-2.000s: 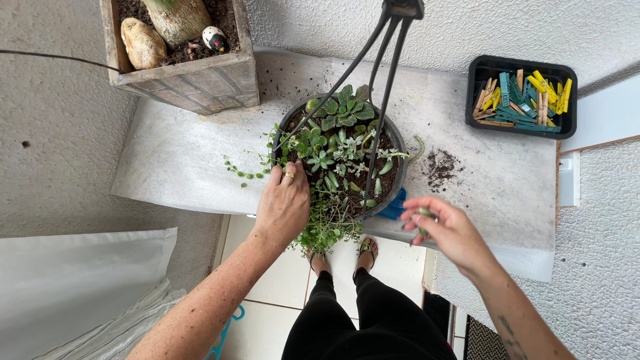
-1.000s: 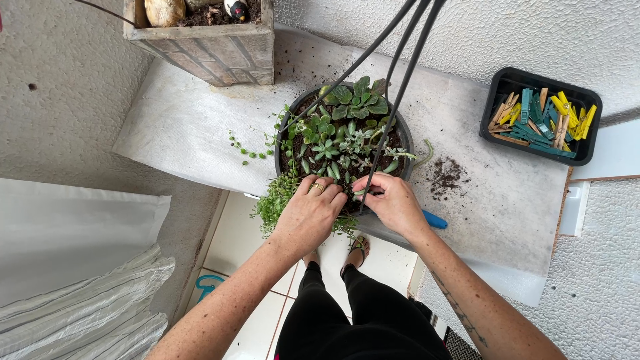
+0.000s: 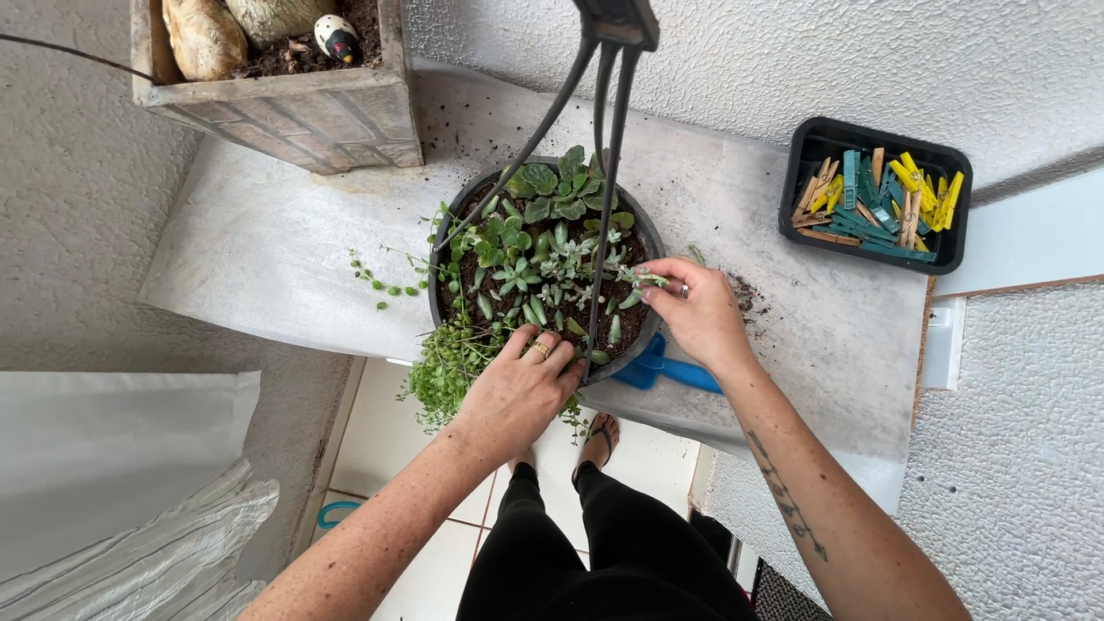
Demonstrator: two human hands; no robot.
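Observation:
A round black hanging pot [image 3: 650, 233] filled with dark soil and mixed succulents [image 3: 517, 274] stands on the pale bench. My left hand [image 3: 523, 379] rests at its near rim, beside trailing green foliage [image 3: 444, 366]; the fingertips are partly hidden, so I cannot tell if they grip anything. At the pot's right side, my right hand [image 3: 700, 310] pinches a small succulent stem [image 3: 649, 279] between thumb and fingers. The black hanger strands [image 3: 606, 198] rise from the pot between my hands. A blue plastic hand trowel [image 3: 681, 373] lies partly behind the near right rim.
Upper left is a square planter [image 3: 285, 112] with soil, stones and a ladybird ornament [image 3: 336, 39]. A black tray [image 3: 875, 250] of clothespins stands at the right. Spilled soil [image 3: 749, 302] lies on the bench [image 3: 285, 259]. A white curtain [image 3: 121, 448] hangs lower left.
My right hand was off the pot at the lower right, then came in next to my left hand, and is now apart from it at the pot's right side.

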